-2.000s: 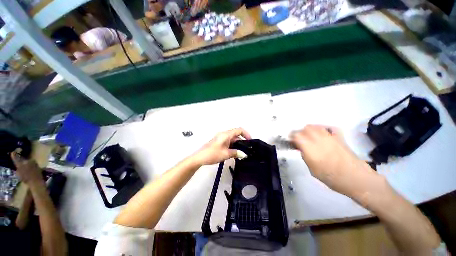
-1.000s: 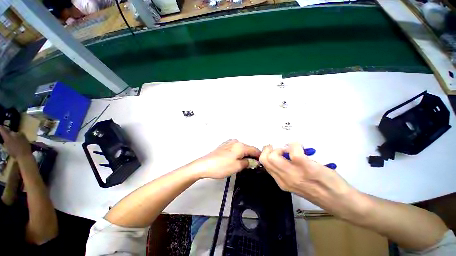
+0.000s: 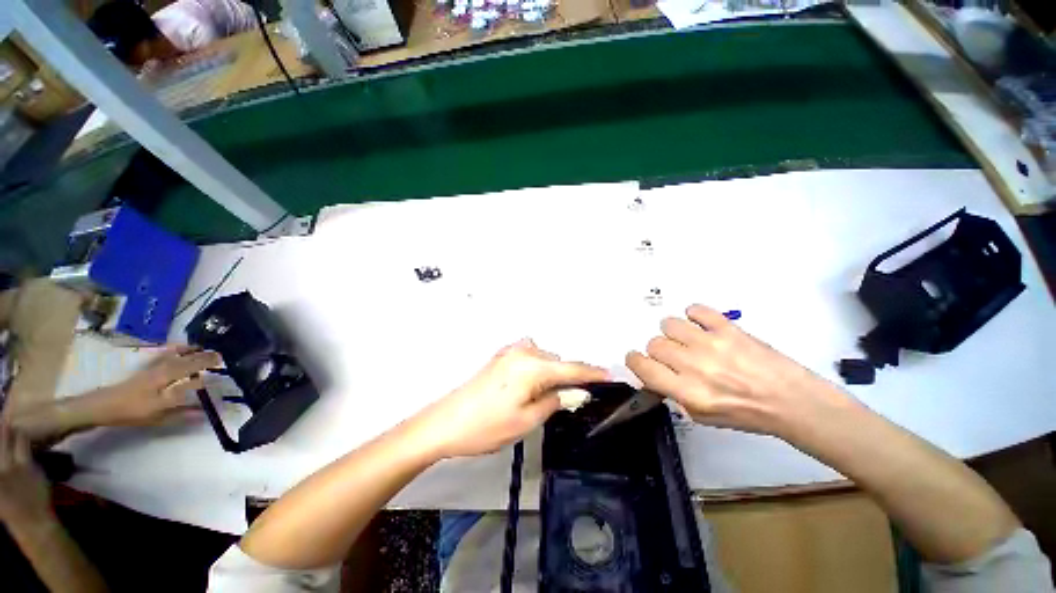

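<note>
A black plastic housing [image 3: 620, 521] lies at the bench's near edge, with a round pale opening and a long side slot. My left hand [image 3: 515, 400] grips its far end; a pale cap covers one fingertip. My right hand [image 3: 718, 368] is closed around nippers [image 3: 627, 411], whose dark jaws point into the housing's far end. Only a bit of blue handle shows beyond the hand. What the jaws touch cannot be told.
Another housing [image 3: 944, 284] stands at the right beside small black pieces [image 3: 857, 371]. A third housing [image 3: 257, 376] is at the left, touched by a neighbour's hand. A small component cluster [image 3: 429, 275] lies mid-bench. A blue box [image 3: 145, 278] stands far left.
The nippers have come into my right hand, and their jaws now reach into the housing. My left hand stays at its far end. A neighbour's hand has reached the left housing.
</note>
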